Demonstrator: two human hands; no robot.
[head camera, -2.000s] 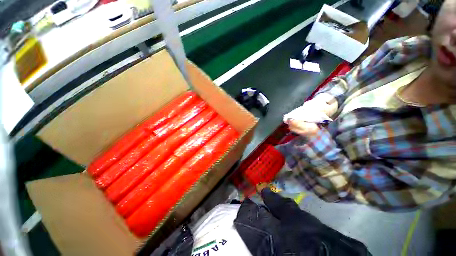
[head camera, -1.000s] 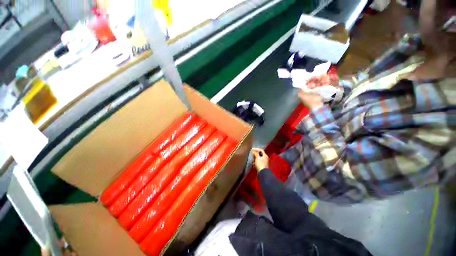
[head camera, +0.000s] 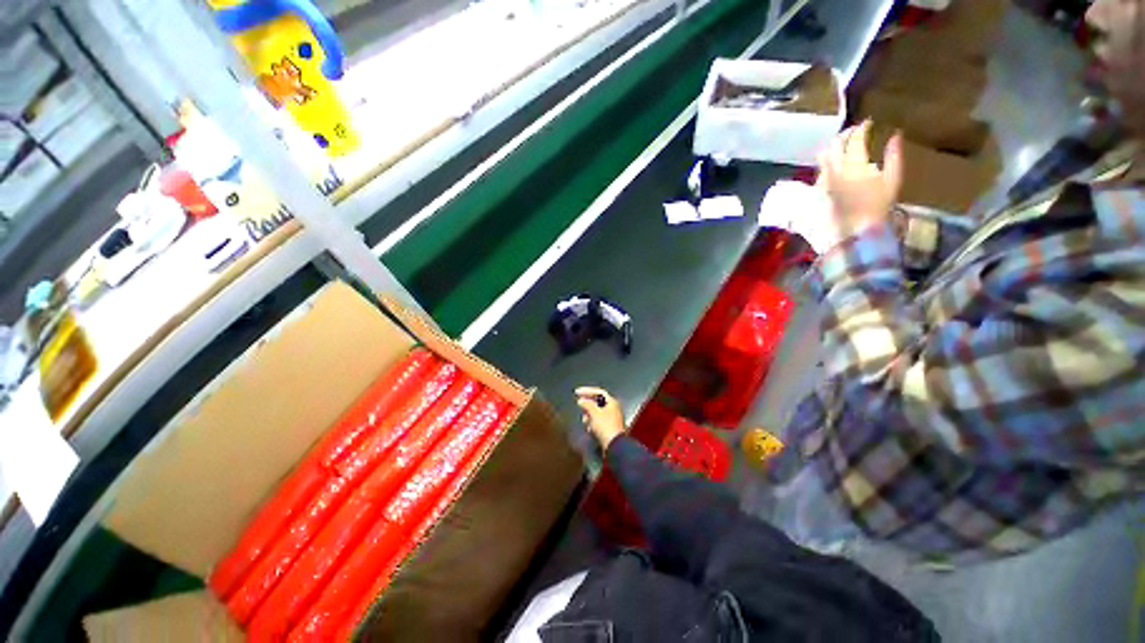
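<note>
An open brown carton (head camera: 483, 534) stands on the dark green belt at the lower left, cut off by the bottom edge. Several shiny red bubble-bag packs (head camera: 364, 484) lie in it side by side in rows. My right hand (head camera: 600, 415) is above the belt edge, just right of the carton and apart from it. Its fingers are curled, with a small dark spot at them that is too small to identify. My left hand is out of the picture.
Black cable bundle (head camera: 590, 323) with white tags lies beyond my hand. White labels (head camera: 703, 210) and a white parts box (head camera: 768, 113) are farther up. A person in a plaid shirt (head camera: 979, 364) stands right. Red stool (head camera: 693, 448) is below; a white shelf (head camera: 414, 113) runs above.
The view has shifted. The carton now stands farther from the black bundle, towards the left. My right arm has reached up over the belt edge. The other person's hand has risen with fingers spread.
</note>
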